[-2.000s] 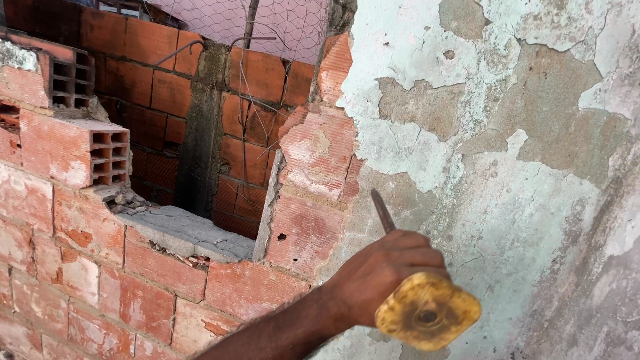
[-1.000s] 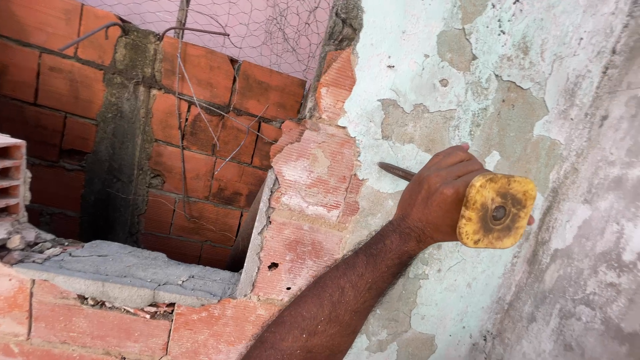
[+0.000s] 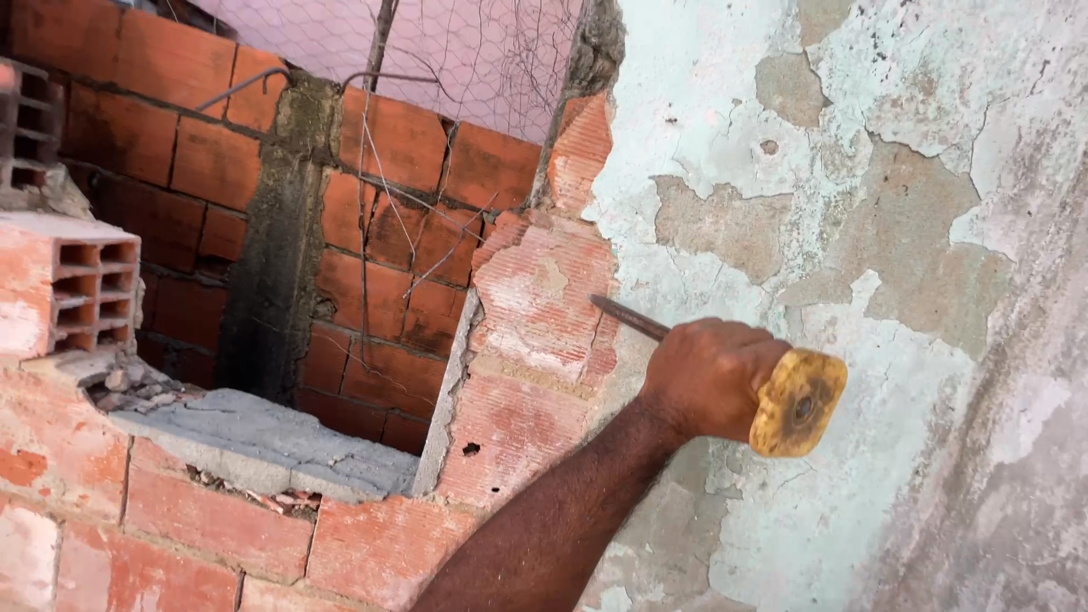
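My left hand (image 3: 718, 378) is closed around a steel chisel (image 3: 631, 318) with a worn yellow hand guard (image 3: 799, 403) at its struck end. The chisel slants up to the left, and its tip lies over the ribbed face of a bared hollow clay brick (image 3: 544, 293), close to the broken edge of the plaster; whether it touches cannot be told. Flaking pale green plaster (image 3: 858, 408) with grey-brown patches covers the wall behind and right of the hand. My right hand is out of view.
Left of the bared bricks is a wall opening with a rough mortar sill (image 3: 280, 446) and rubble (image 3: 127, 381). A broken hollow brick (image 3: 93, 293) stands at its left. Behind are an orange brick wall (image 3: 395, 136), bent rebar (image 3: 242, 89), loose wires and wire mesh (image 3: 493, 51).
My left hand has moved from over the plaster toward the bared bricks since a second ago, with the chisel still in it. The view has shifted too.
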